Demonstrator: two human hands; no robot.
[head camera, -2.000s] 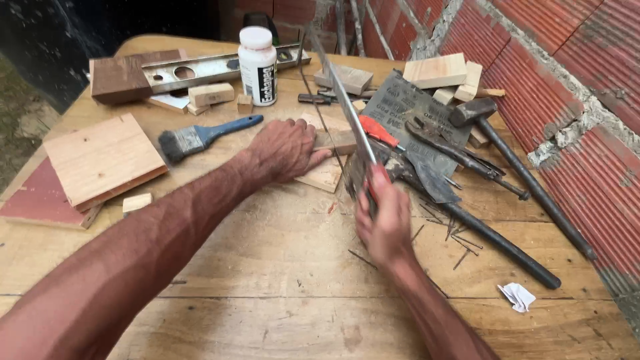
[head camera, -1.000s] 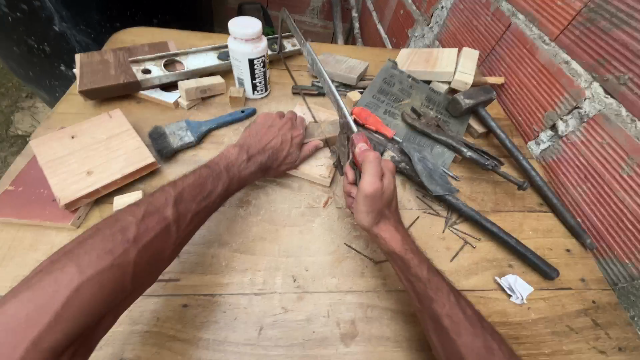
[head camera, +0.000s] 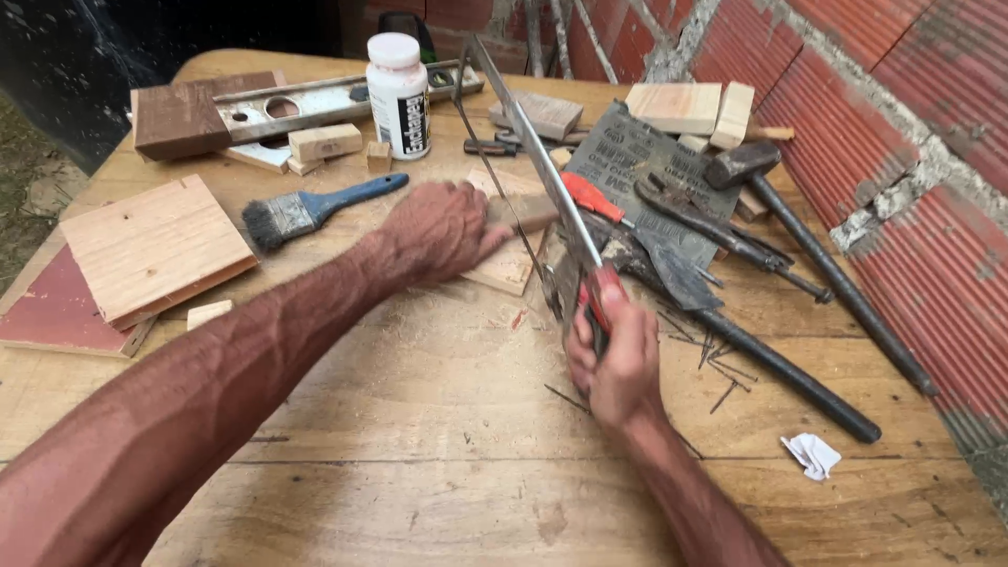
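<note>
My right hand (head camera: 618, 358) is closed round the red handle of a hacksaw (head camera: 543, 161), whose frame points up and away. Its thin blade crosses a small wood strip (head camera: 524, 213), though blur hides whether the teeth are in the wood. My left hand (head camera: 441, 228) presses on the strip's left end, over a flat pale board (head camera: 500, 272) lying on the table. Left of that hand lies a paintbrush (head camera: 319, 206) with a blue handle. Just right of the saw are an orange-handled tool (head camera: 591, 197) and a dark metal tool head.
A white bottle (head camera: 399, 98) and a spirit level (head camera: 307, 106) stand and lie behind. Sandpaper (head camera: 646, 173), pliers (head camera: 709, 224), a hammer (head camera: 827, 252), nails (head camera: 720, 366) and crumpled paper (head camera: 813, 457) are at the right. Square boards (head camera: 157, 244) lie left, and a brick wall (head camera: 929, 197) bounds the right.
The saw in my right hand has shifted back and forth slightly over the strip. My left hand stays on the wood.
</note>
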